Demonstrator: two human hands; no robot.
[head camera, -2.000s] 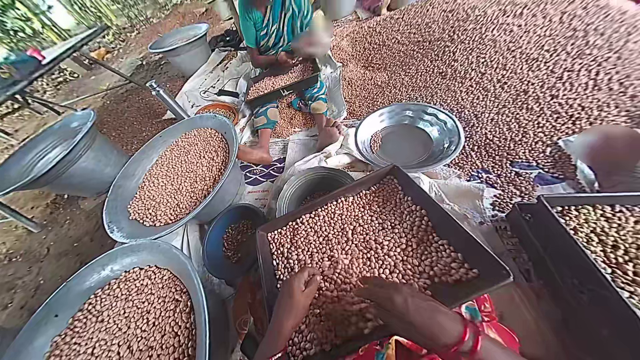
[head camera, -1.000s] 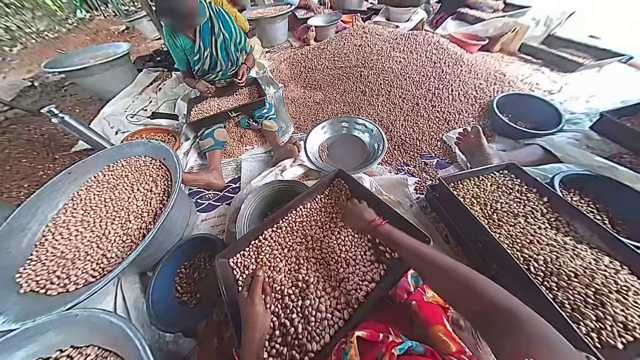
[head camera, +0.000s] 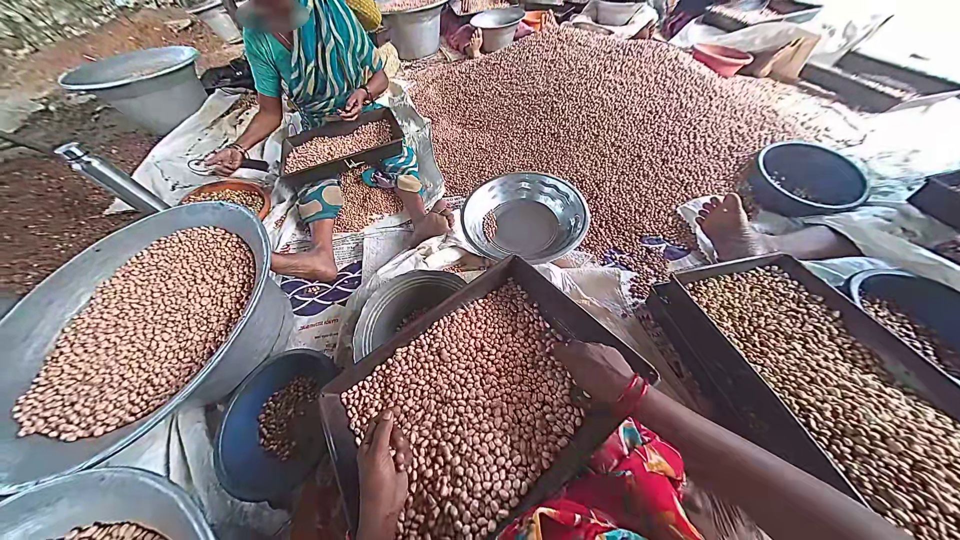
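Observation:
A dark rectangular tray (head camera: 577, 319) filled with light brown nuts or seeds (head camera: 469, 397) rests tilted near my lap, over red patterned cloth. My left hand (head camera: 384, 469) lies on the nuts at the tray's near left, its fingers bent; whether it pinches a nut cannot be told. My right hand (head camera: 596, 371) reaches over the right side of the tray, fingertips on the nuts near the wall, also unclear in its hold. A blue basin (head camera: 232, 450) with some darker nuts stands left of the tray, and a grey metal bowl (head camera: 375, 315) is partly hidden behind it.
Large metal basins of nuts (head camera: 259, 247) stand at the left. A shiny steel bowl (head camera: 574, 214) sits ahead, before a wide heap of nuts (head camera: 600, 127). Another dark tray (head camera: 750, 397) is at the right, near someone's bare foot (head camera: 727, 225). A co-worker (head camera: 322, 67) sits opposite with a tray.
From two seconds ago, my hands have moved apart: the right from the tray's near part to its right side, the left to the near left. The view has shifted.

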